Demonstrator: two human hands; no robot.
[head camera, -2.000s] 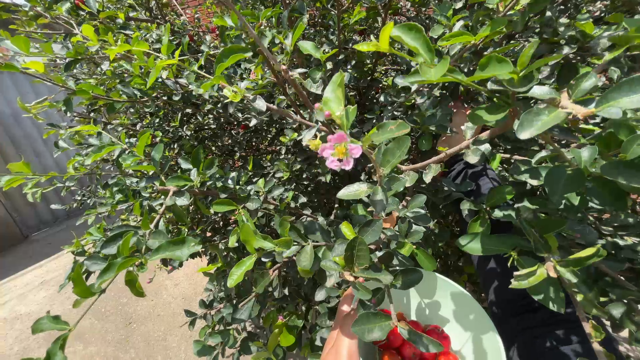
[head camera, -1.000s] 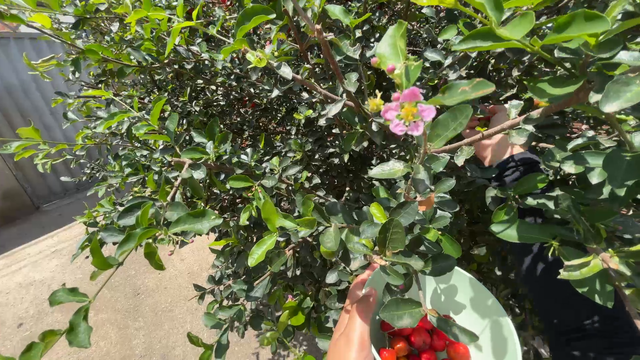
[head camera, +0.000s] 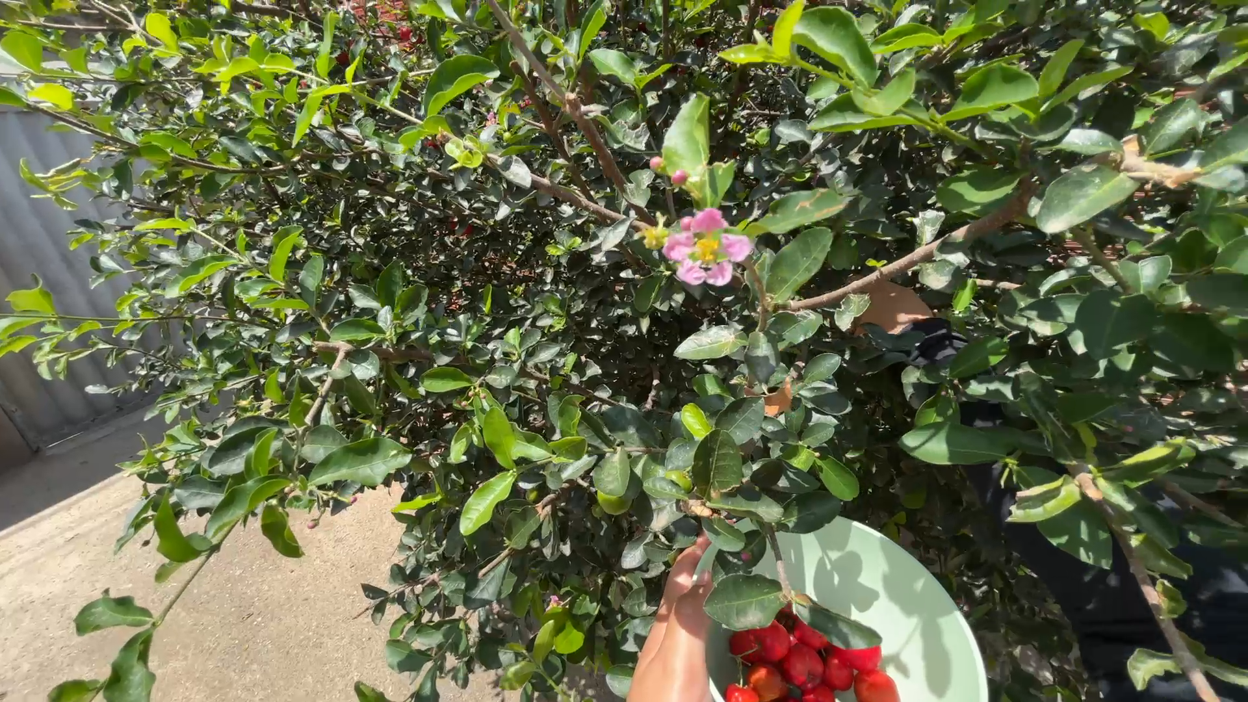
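Note:
At the bottom, my left hand (head camera: 678, 624) grips the left rim of a pale green bowl (head camera: 921, 595), its fingertips partly behind leaves. Several red cherry-like fruits (head camera: 801, 666) lie in the bowl, and a leafy twig hangs over them. My right hand (head camera: 892, 304) reaches into the bush at the right, mostly hidden by leaves and a branch; its fingers and anything in them cannot be made out. A dark sleeve (head camera: 1033, 546) runs down from it behind the foliage. A pink flower (head camera: 707, 248) with a yellow centre is left of that hand.
The dense green bush (head camera: 546, 322) fills most of the view, with woody branches (head camera: 926, 252) crossing in front of my right arm. A small green fruit (head camera: 613, 502) hangs above my left hand. A grey corrugated metal sheet (head camera: 58, 283) and concrete ground (head camera: 263, 595) show at the left.
My right hand, with fingers partly visible among the leaves one second ago, is now more hidden behind them. My left hand stays on the bowl. The view has shifted somewhat.

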